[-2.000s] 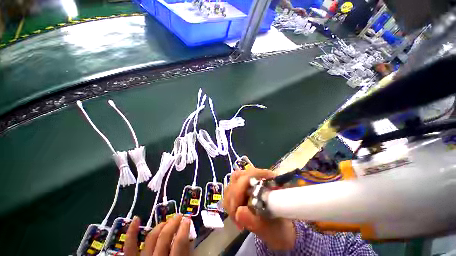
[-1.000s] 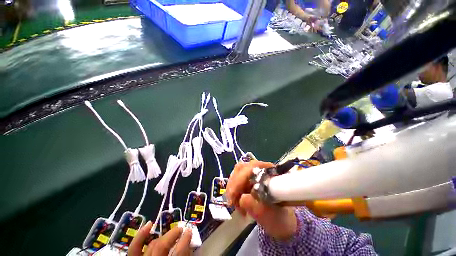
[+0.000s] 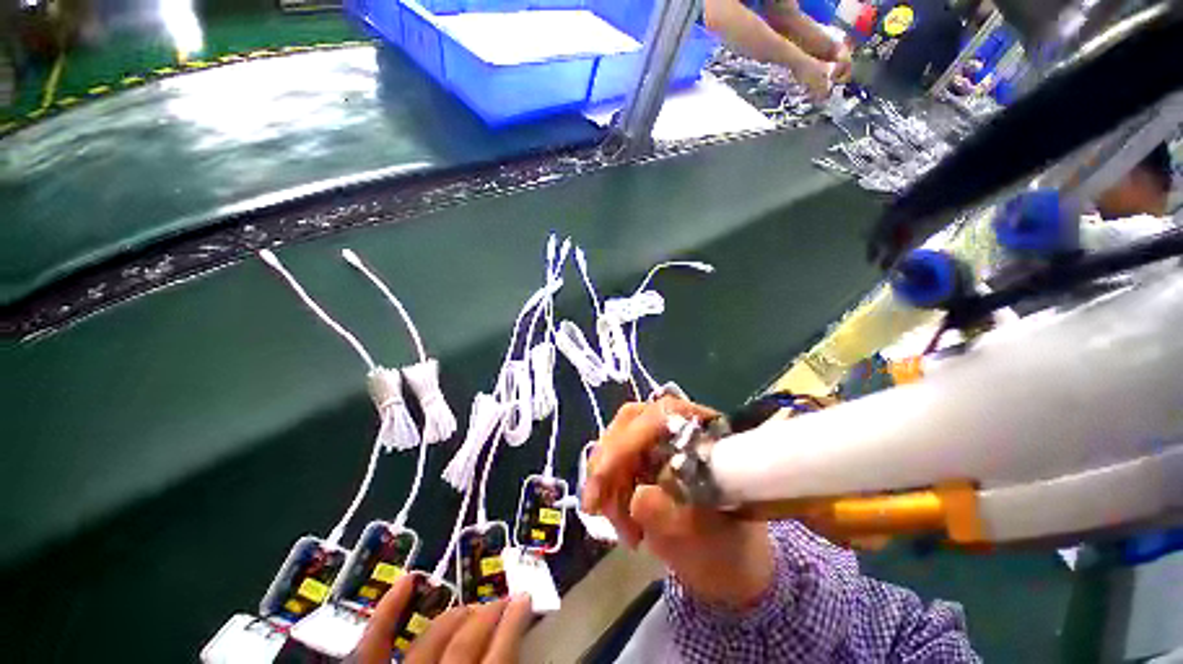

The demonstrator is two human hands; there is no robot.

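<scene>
Several open power adapters with dark boards and yellow blocks lie on the green belt near its edge, one at the middle (image 3: 541,515) and one at the left (image 3: 306,577). Their bundled white cables (image 3: 394,410) stretch away across the belt. My left hand (image 3: 448,636), cut off by the bottom edge, has its fingertips at a white housing cover (image 3: 529,580). My right hand (image 3: 675,486) is closed around the front of the glue dispensing gun (image 3: 895,486), behind its metal collar (image 3: 692,461). The nozzle tip is hidden, and my right hand covers part of an adapter.
Blue bins (image 3: 519,84) stand beyond the belt beside a metal post (image 3: 655,78). A pale edge rail (image 3: 590,610) runs along the near side. Piled white adapters (image 3: 895,143) lie far right, near another person's arms (image 3: 778,46). Blue-capped fittings (image 3: 928,278) and a black arm hang at right.
The adapters and cables have shifted right in view. My left hand has also moved right along the row. My right hand stays on the gun, now covering an adapter that showed before.
</scene>
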